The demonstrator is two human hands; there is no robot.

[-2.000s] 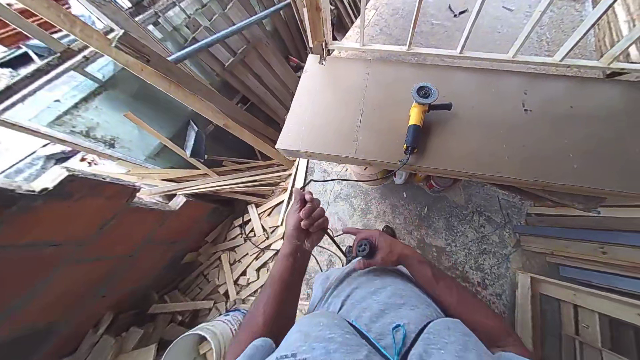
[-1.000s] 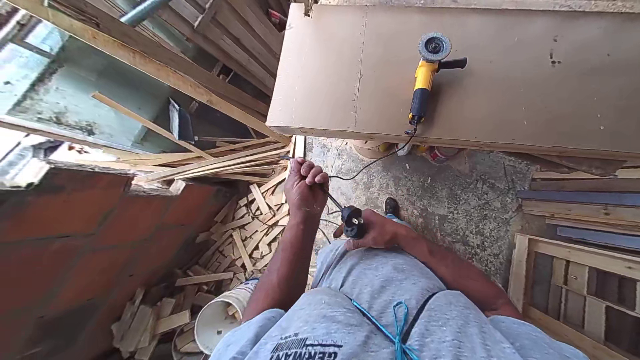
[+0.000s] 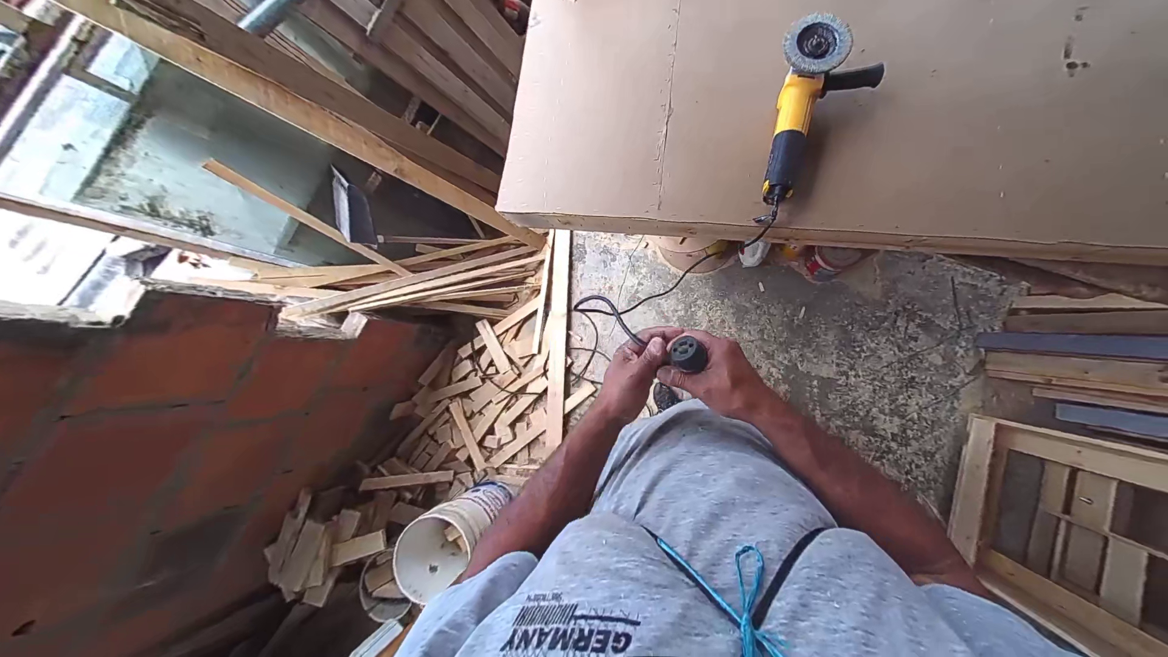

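My right hand (image 3: 725, 379) is closed around a round black electrical connector (image 3: 688, 354), its socket face turned up. Beside it, my left hand (image 3: 634, 370) grips the black cord (image 3: 613, 313) near that connector, the two hands almost touching in front of my waist. A yellow and black angle grinder (image 3: 792, 132) with a wire wheel (image 3: 818, 43) and a black side handle (image 3: 853, 79) lies on the brown board-topped table (image 3: 922, 155). From its rear end a thin cord (image 3: 683, 276) hangs over the table edge toward the floor.
Wood offcuts (image 3: 474, 411) are heaped at the left by a brick wall (image 3: 182, 392). A white bucket (image 3: 447, 538) stands near my left elbow. Long wooden strips (image 3: 429, 283) lean at the upper left. Wooden frames (image 3: 1068, 456) and boards lie at the right; containers (image 3: 826, 260) sit under the table edge.
My left hand has come down and in, beside the connector and my right hand. The connector's socket face now points up. The grinder has stayed on the table.
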